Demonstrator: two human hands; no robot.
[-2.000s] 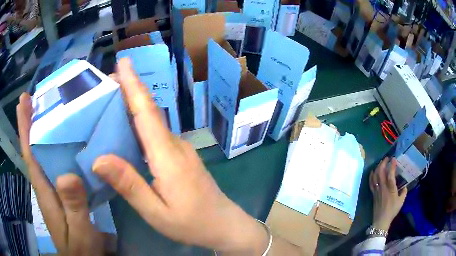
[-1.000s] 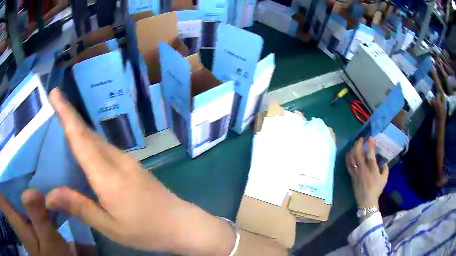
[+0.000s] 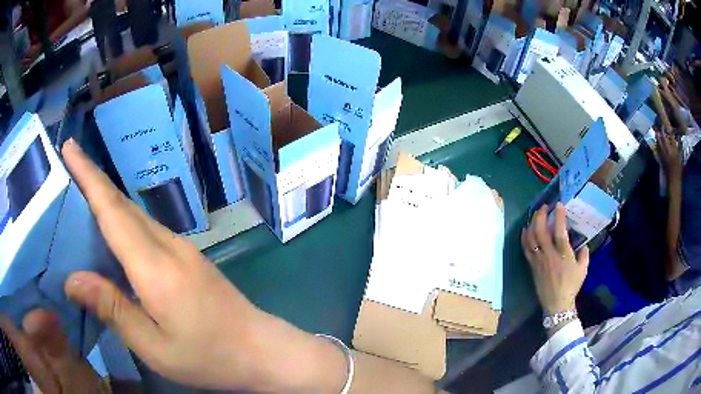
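Note:
A light blue and white folding carton [image 3: 58, 231] is held at the left edge of the view, partly cut off, its blue end flaps folded inward and facing me. My right hand [image 3: 177, 285] lies flat along the carton's right side, thumb on the flap end, with a white bracelet at the wrist. My left hand [image 3: 54, 354] is low at the left edge, dim and partly cut off, its thumb up against the carton's lower end; its other fingers are hidden.
Open erected cartons [image 3: 307, 188] stand behind the green bench [image 3: 269, 285]. Flat carton blanks [image 3: 415, 254] lie at centre right. A white-grey machine [image 3: 569, 108], red-handled tool [image 3: 542, 163] and yellow-handled tool [image 3: 508, 138] are at right. Another person's hand [image 3: 555, 258] holds a carton.
The view has swung right, so the held carton and both hands now sit further left and are partly cut off. Both hands still hold the carton.

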